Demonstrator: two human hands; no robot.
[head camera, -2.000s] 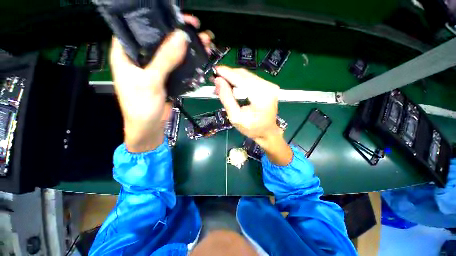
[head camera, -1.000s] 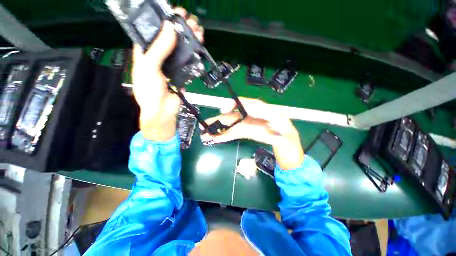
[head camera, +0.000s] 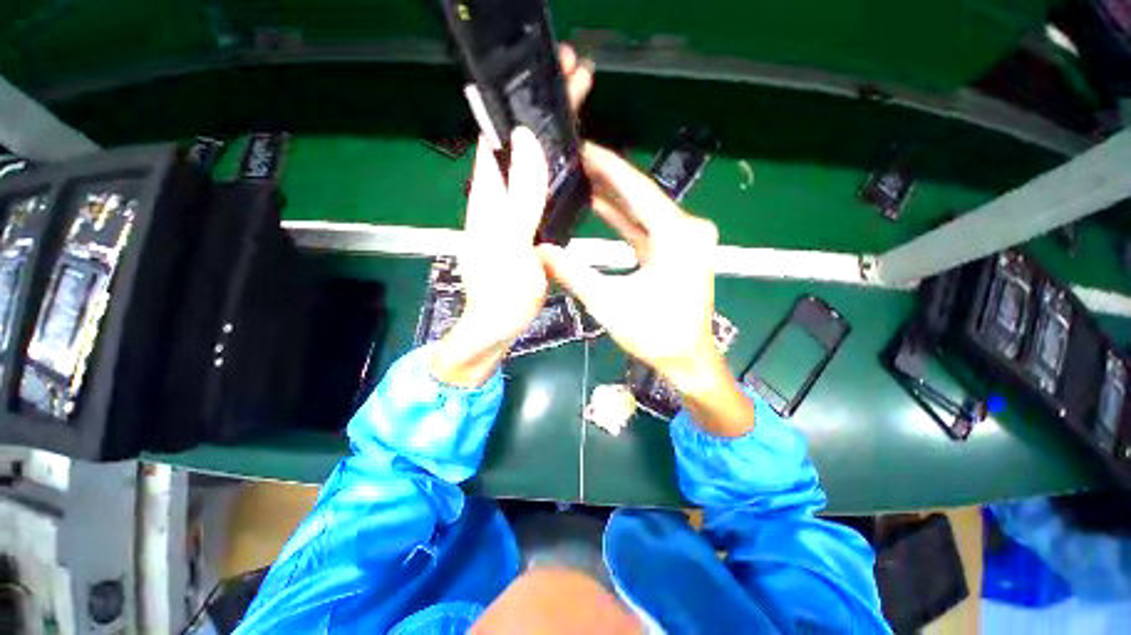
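Note:
My left hand (head camera: 502, 236) holds a dark phone unit (head camera: 521, 93) raised above the rail, tilted and seen partly edge-on. My right hand (head camera: 651, 267) is at the unit's near end, its fingers on the right edge and lower corner. Whether the thin frame seen earlier is now fitted on the unit cannot be told. Below my hands, open phone units (head camera: 546, 329) lie on the green mat, partly hidden by my wrists. A crumpled cream-white lump (head camera: 609, 408) lies at the bench centre.
Black foam trays (head camera: 149, 310) with phone units stand at the left. A thin black frame (head camera: 798, 354) and another tray (head camera: 1077, 391) are at the right. Spaced units lie on the green belt (head camera: 794, 205) beyond the pale rail (head camera: 794, 263). A diagonal metal support crosses the right.
Both hands have come together around the raised unit, which has turned more upright and moved right. The open frame held out in my right hand a second ago no longer shows separately.

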